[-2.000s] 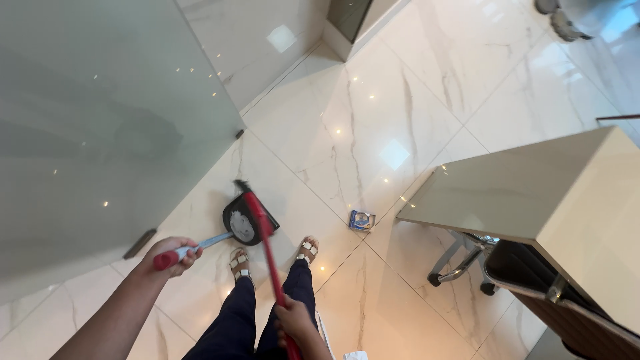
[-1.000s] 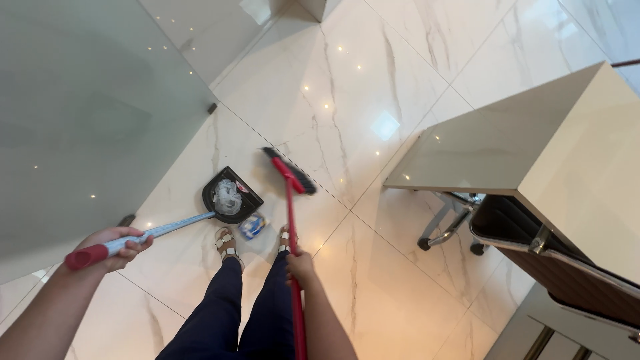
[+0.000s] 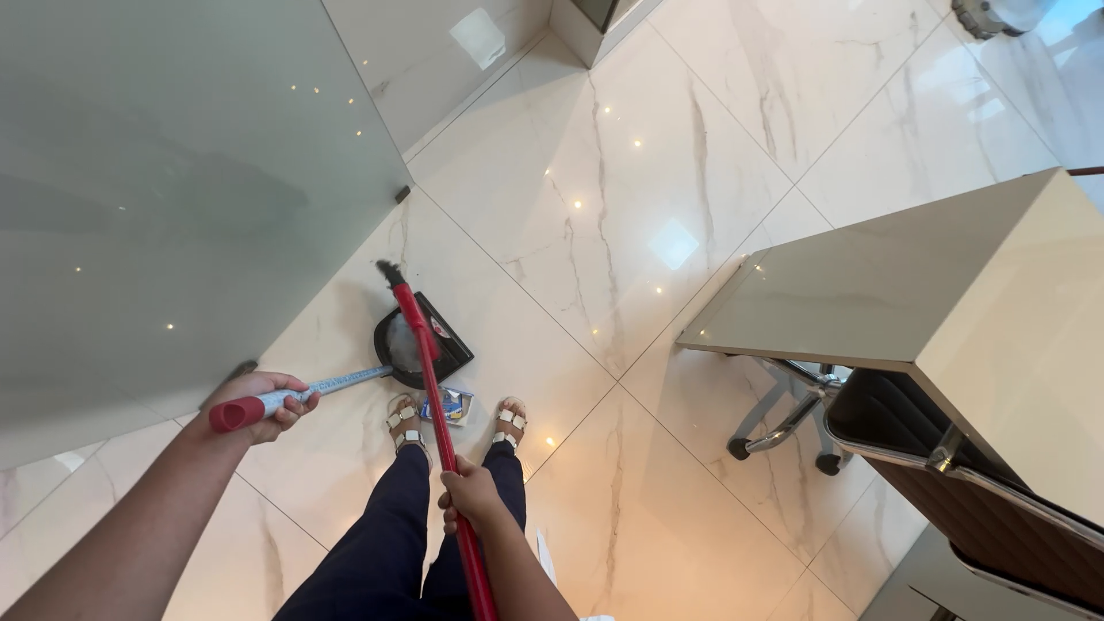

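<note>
My left hand [image 3: 274, 407] is closed around the light-blue handle of a long-handled dustpan [image 3: 444, 369], near its red end grip. The dustpan's black pan lies on the floor at left centre and holds greyish-white matter. My right hand [image 3: 470, 498] grips the red pole of a broom [image 3: 417, 321], whose red head and dark bristles slant over the pan and past its far edge; part of the pan is hidden behind them. A small blue and white packet [image 3: 450, 405] lies on the floor between my sandalled feet, partly behind the pole.
A frosted glass panel [image 3: 190, 198] stands along the left. To the right are a glossy cream desk [image 3: 828, 285] and a brown and black chair [image 3: 940, 483] on chrome castor legs. A pillar's base [image 3: 576, 33] is at the top. White paper [image 3: 547, 559] shows beside my right leg.
The broom head has swung left from the floor right of the dustpan to over the pan. The packet, right of my feet two seconds ago, now lies between them.
</note>
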